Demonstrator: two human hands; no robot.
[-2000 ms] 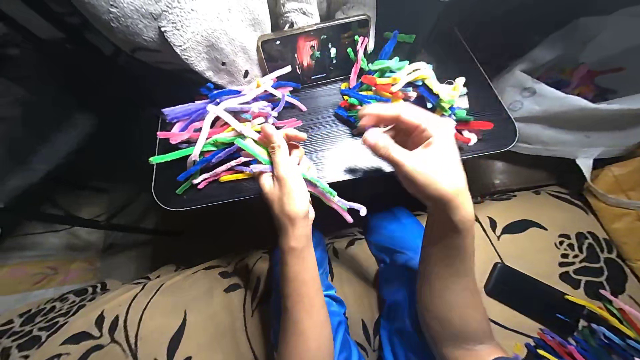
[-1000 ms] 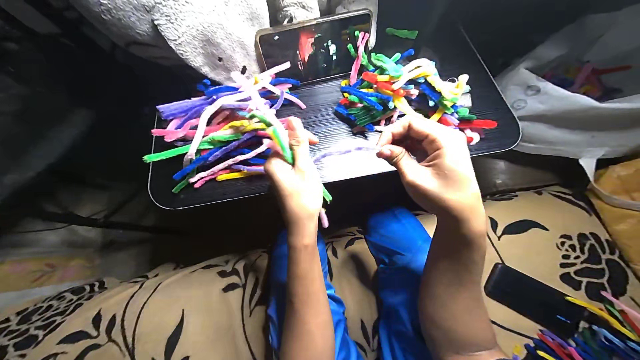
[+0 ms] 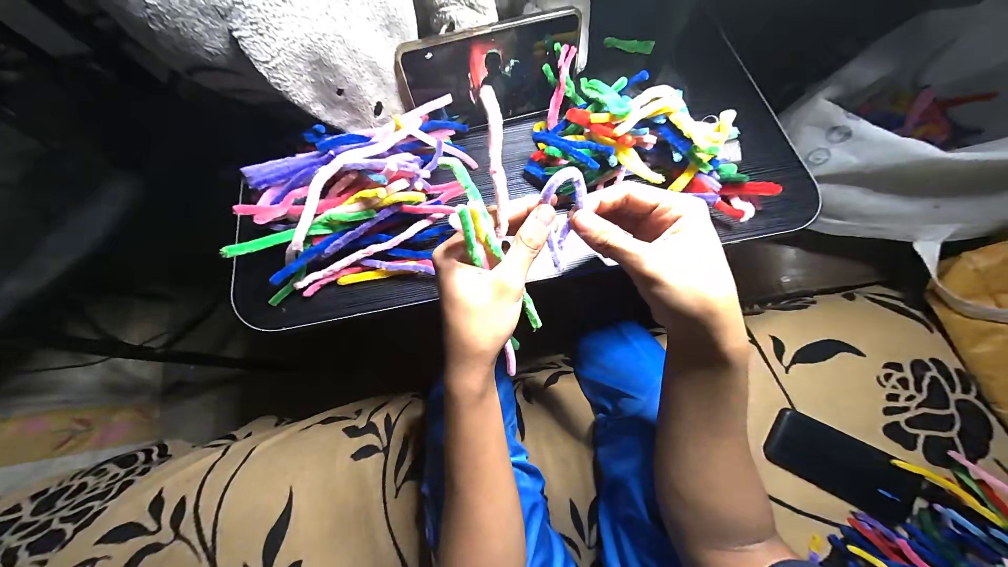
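Observation:
My left hand (image 3: 488,276) is closed around several green, pink and yellow pipe cleaners (image 3: 470,236), their ends sticking out above and below the fist. A lavender pipe cleaner (image 3: 564,175) arches in a loop between my hands. My right hand (image 3: 657,244) pinches one side of it between thumb and fingers, and my left thumb and index finger touch the other side. Long pipe cleaners in many colours (image 3: 346,197) lie in a heap left of my hands. Behind my right hand is a pile of bent and twisted pipe cleaners (image 3: 622,142).
Both heaps rest on a black tray table (image 3: 268,315). A phone (image 3: 512,63) leans at its back against a grey plush toy (image 3: 339,55). At right is a white plastic bag (image 3: 874,181). On the floral sofa lie a black device (image 3: 835,461) and more pipe cleaners (image 3: 937,535).
The lavender pipe cleaner was stretched nearly straight between my hands a second ago; now it is bent into a loop. My left hand has moved off the left heap, closer to my right hand.

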